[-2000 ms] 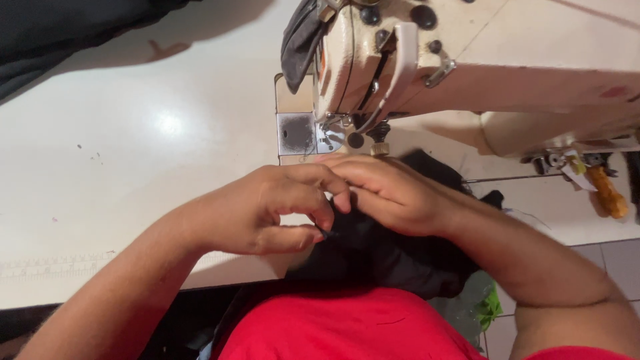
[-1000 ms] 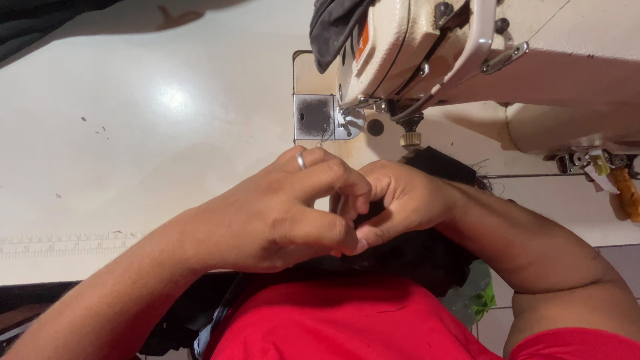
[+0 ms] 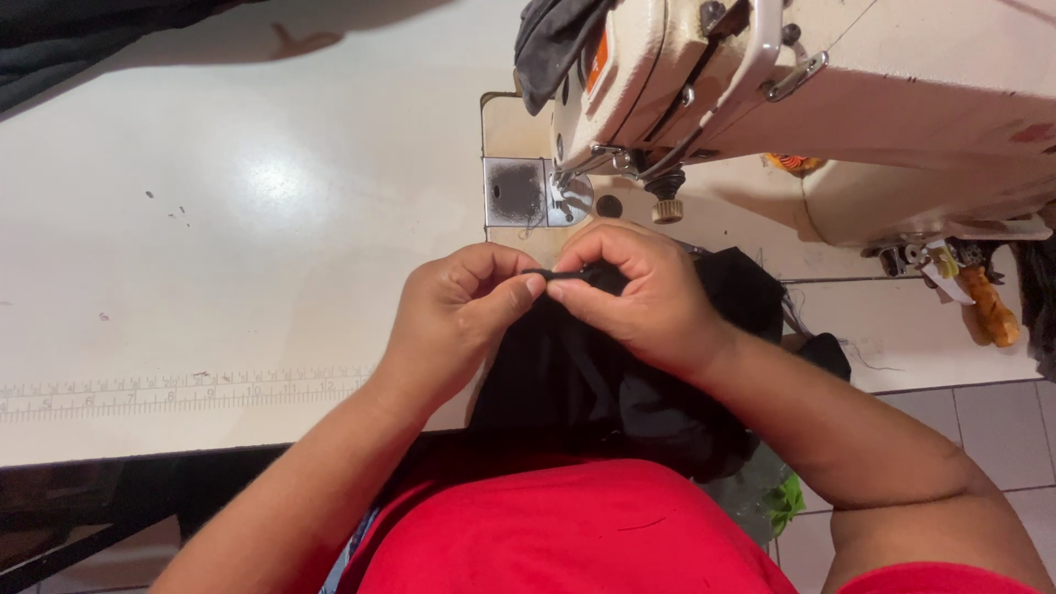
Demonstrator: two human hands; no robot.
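Black fabric [image 3: 544, 371] hangs from my two hands over the table's front edge, in front of a sewing machine. My left hand [image 3: 470, 301] pinches a folded edge of it between thumb and forefinger. Close beside it, my right hand [image 3: 631, 289] pinches the same edge, and the thumbs nearly touch. More of the cloth lies beneath my right hand and wrist. Just beyond the hands are the metal needle plate [image 3: 517, 192] and the presser foot [image 3: 569, 183] of the sewing machine [image 3: 874, 99].
Dark cloth [image 3: 74, 41] lies at the table's far left, and a grey cloth [image 3: 557, 41] hangs on the machine head. A printed ruler scale [image 3: 173, 394] runs along the front of the white table [image 3: 247, 272]. Loose threads trail at the right.
My hands were bunched together with fingers overlapping a second ago; now they are side by side, with the folded edge showing between the fingertips. The view has shifted slightly.
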